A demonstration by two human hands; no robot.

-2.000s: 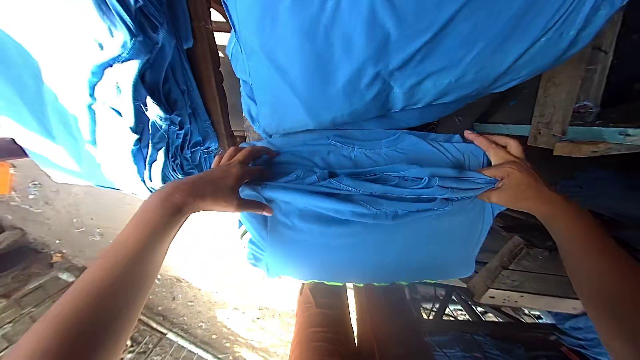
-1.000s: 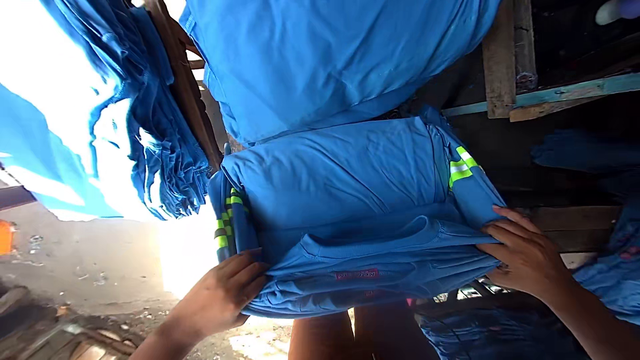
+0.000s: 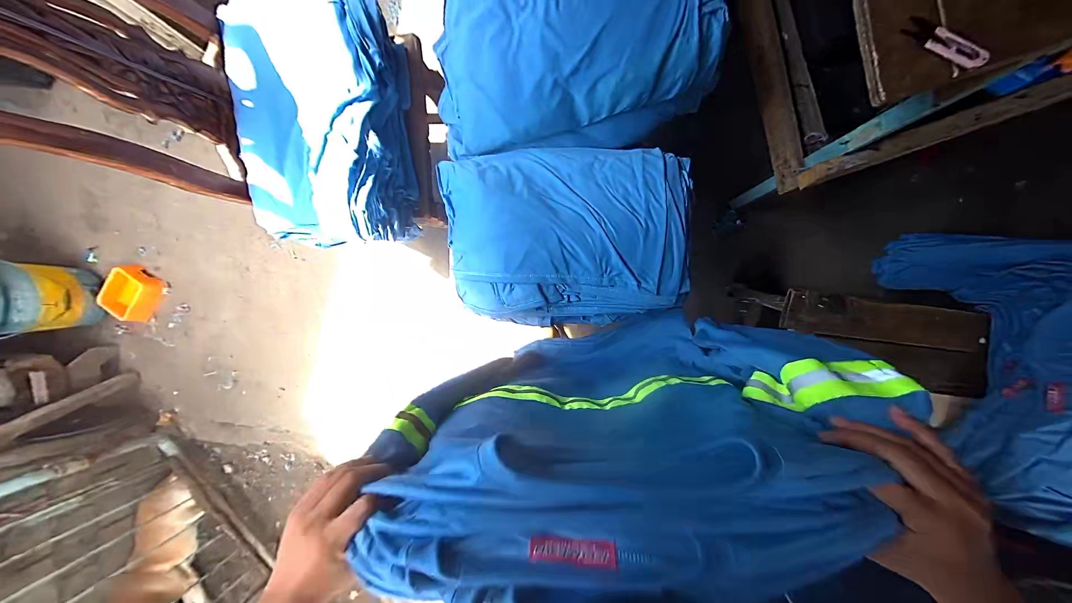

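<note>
A bundle of blue garments point(image 3: 603, 477) with yellow-green reflective stripes and a red label bearing writing is gripped at its two sides. My left hand point(image 3: 331, 523) holds its left edge, with the fingers on top and the thumb toward the cloth. At the right edge my right hand point(image 3: 930, 494) grips it, fingers spread over the fabric. Just beyond the bundle lies a folded stack of blue cloth point(image 3: 569, 226), and behind that a larger blue cloth pile point(image 3: 578, 67).
Blue cloth in bright sun point(image 3: 293, 126) hangs at the upper left. An orange container point(image 3: 132, 293) stands on the ground. Wooden frame timbers point(image 3: 775, 100) and thread snips point(image 3: 955, 46) are at the upper right, more blue garments point(image 3: 1030, 377) at the right. A tan animal point(image 3: 163, 536) lies lower left.
Both hands have drawn the gripped garments toward me, away from the larger pile. A folded stack now shows between them, and the striped parts are spread out. The view has shifted.
</note>
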